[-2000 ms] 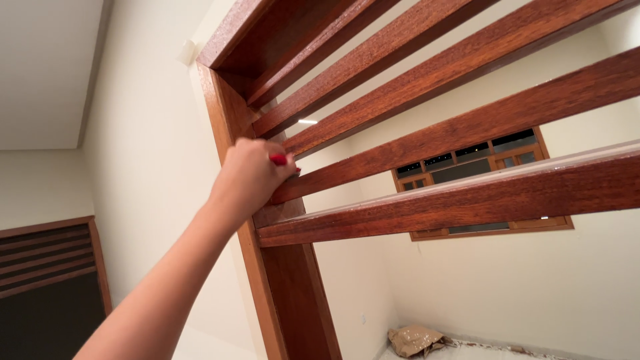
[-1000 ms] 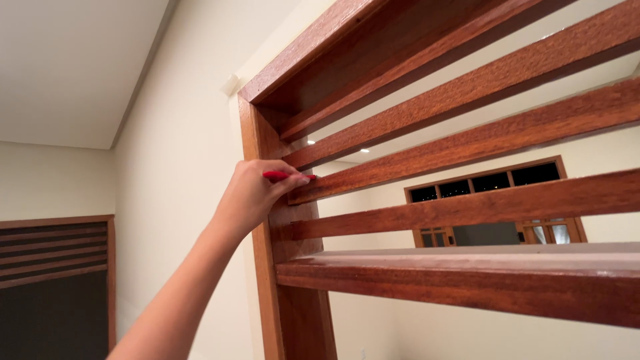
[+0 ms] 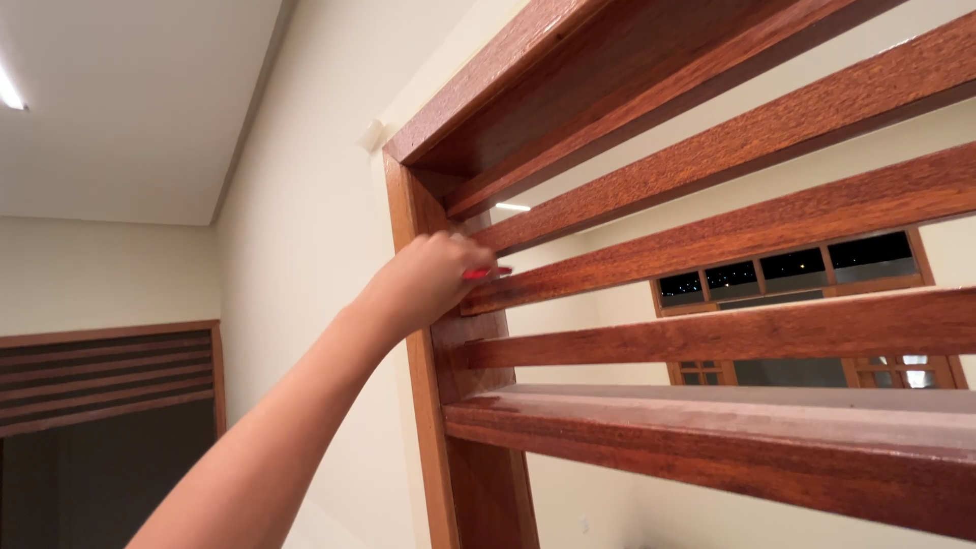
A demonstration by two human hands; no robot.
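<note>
My left hand [image 3: 446, 267] reaches in from the lower left, slightly blurred, with its fingers closed around a small red object [image 3: 477, 274]. Most of that object is hidden by the fingers, and its kind cannot be told. The fingertips are at the left ends of two reddish-brown wooden slats [image 3: 656, 255], close to the inner side of the wooden frame's upright [image 3: 476, 473]. Whether they touch the wood is unclear. More slats run above and below, over a thicker wooden rail [image 3: 686, 457] with a glossy face. My right hand is out of view.
A cream wall [image 3: 305, 191] adjoins the frame on the left, with a bit of pale tape [image 3: 371, 135] near its upper corner. At the lower left is a dark opening topped by slats [image 3: 107, 374]. Beyond the slats, a wooden window [image 3: 793, 271] stands in the far wall.
My left hand has moved up along the frame's upright, from between lower slats to the slats above. The red object has stayed in its fingers. The view has shifted too.
</note>
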